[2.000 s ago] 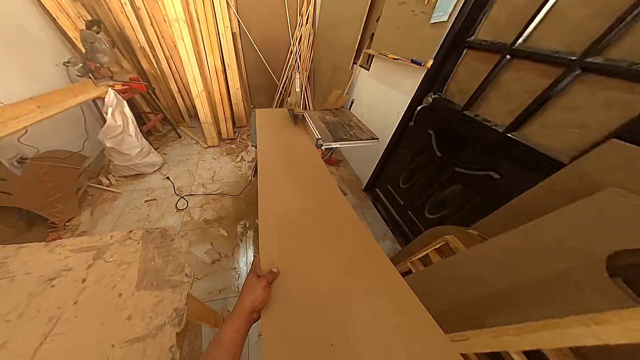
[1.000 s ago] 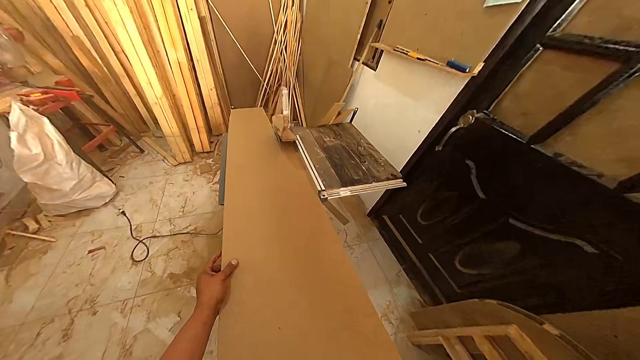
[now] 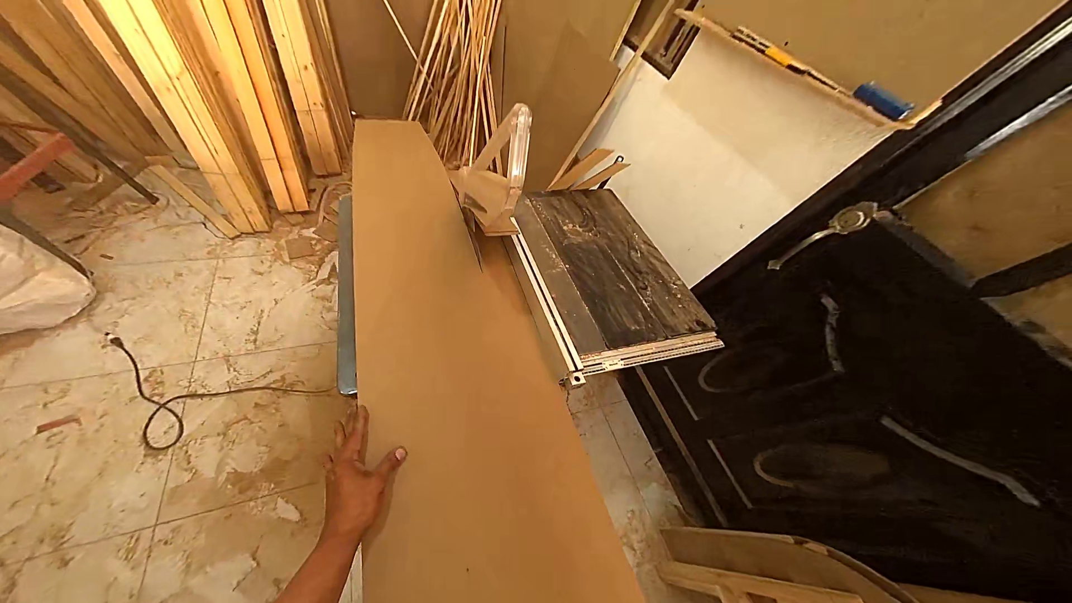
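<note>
A long brown fiberboard panel (image 3: 452, 377) lies lengthwise on a table saw, whose blue-grey table edge (image 3: 346, 293) shows along its left side. My left hand (image 3: 360, 481) grips the panel's left edge, thumb on top and fingers at the side. Near the far end, a clear plastic blade guard (image 3: 515, 159) stands at the panel's right edge. The saw's fence rail (image 3: 548, 293) runs beside the board, with a dark wood-topped side table (image 3: 624, 264) to its right. My right hand is out of view.
Timber boards (image 3: 201, 100) and thin wooden strips (image 3: 459, 75) lean at the back. A power cord (image 3: 159, 410) lies on the dusty tiled floor at left, near a white sack (image 3: 38, 280). A black door (image 3: 837, 402) stands at right; a curved wooden piece (image 3: 770, 557) is below it.
The view has moved closer to the saw. My left hand stays on the panel's left edge, and the panel's far end has moved forward past the blade guard.
</note>
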